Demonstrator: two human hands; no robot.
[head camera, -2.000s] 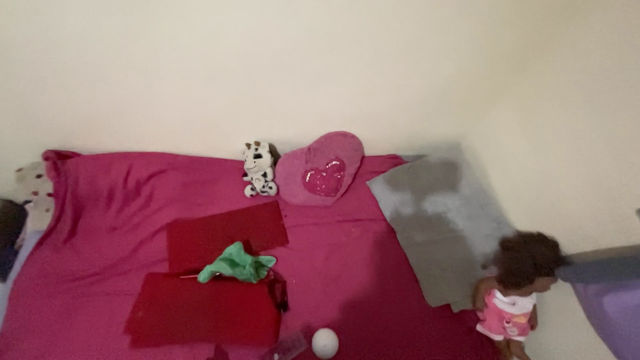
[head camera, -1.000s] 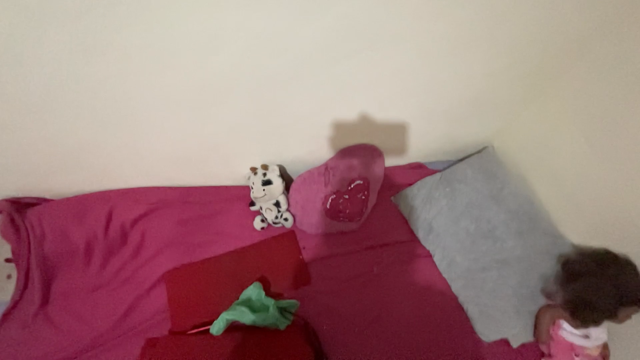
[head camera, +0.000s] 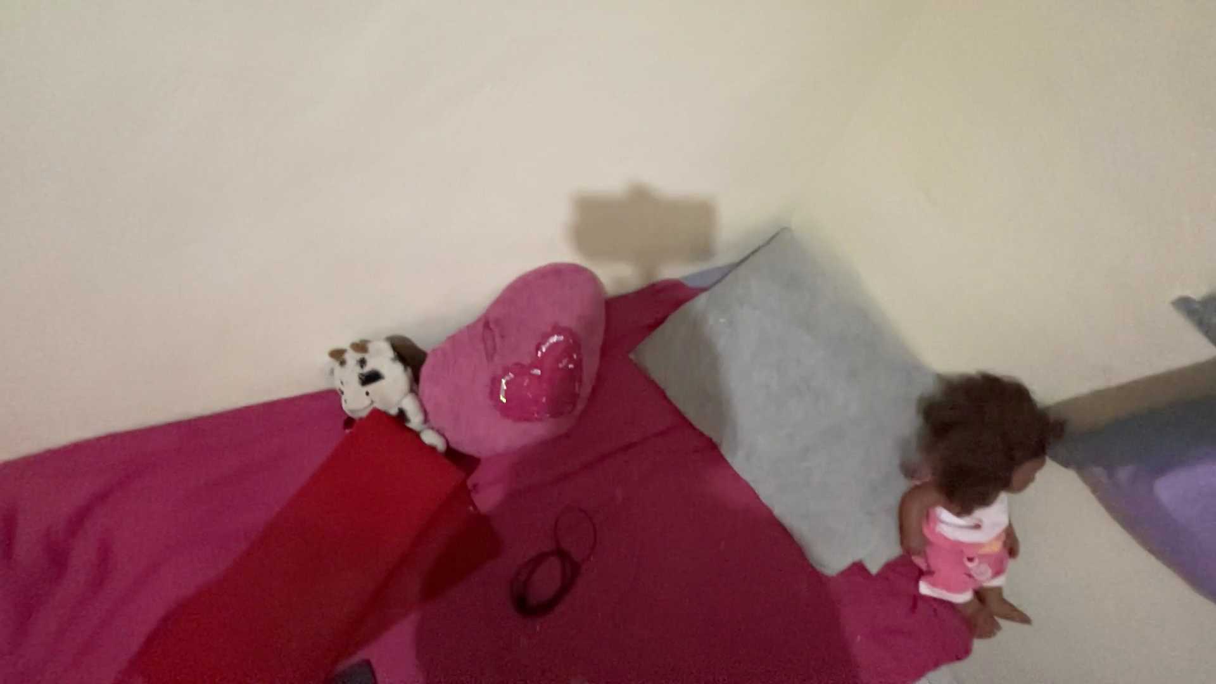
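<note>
Neither of my hands is in view. A flat red sheet, its material unclear, slants up from the lower edge and covers the lower part of a spotted cow plush. Beside the plush, a pink heart-shaped cushion with a shiny heart patch leans near the wall. A dark looped cord or band lies on the magenta cloth. Whether a hand holds the red sheet below the frame is hidden.
A grey square piece of cloth or a thin pillow lies at the right corner. Next to it is a doll in pink and white. Purple fabric is at the right edge. A shadow falls on the wall.
The red sheet now reaches up over the cow plush's lower part; earlier it lay below it. The green cloth seen earlier is out of view. The dark loop now shows on the magenta cloth.
</note>
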